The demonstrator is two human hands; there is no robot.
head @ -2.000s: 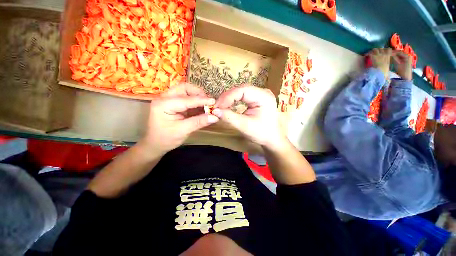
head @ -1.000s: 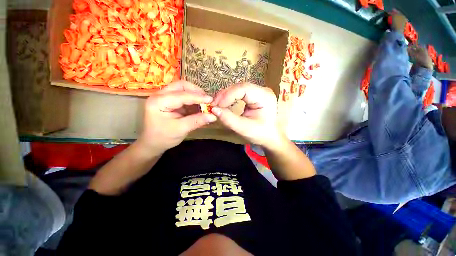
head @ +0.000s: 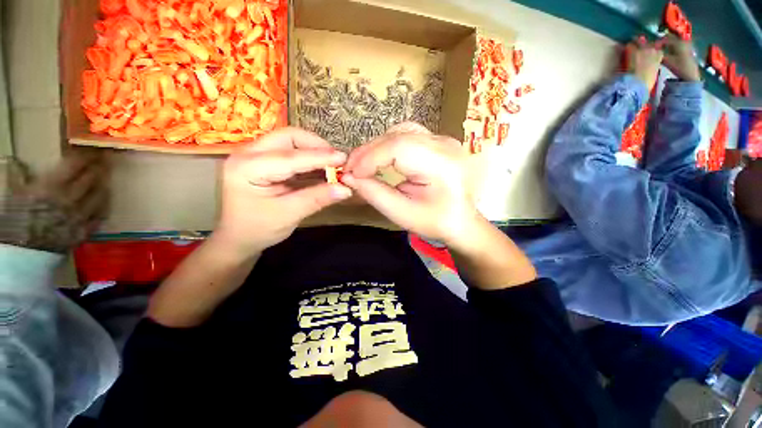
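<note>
My left hand (head: 271,188) and my right hand (head: 418,180) meet in front of my chest, fingertips almost touching. A small orange plastic part (head: 334,175) is pinched in my left thumb and forefinger. My right thumb and forefinger press at its right side; whether they hold a metal piece cannot be made out. The box of orange parts (head: 180,71) is beyond my left hand. The box of metal parts (head: 372,104), with small grey pieces, is beyond my right hand. Loose orange pieces (head: 495,88) lie on the bench right of that box.
A co-worker in a blue denim jacket (head: 660,196) sits at the right, hands raised to the green ledge (head: 576,18) bearing larger orange-red parts (head: 678,21). Another person's blurred hand and sleeve show at the far left (head: 58,201). The bench's green edge (head: 159,235) runs before my body.
The boxes have shifted left and up in the view. My hands stay together on the orange part. The co-worker's arms moved, and a blurred hand has appeared at the far left.
</note>
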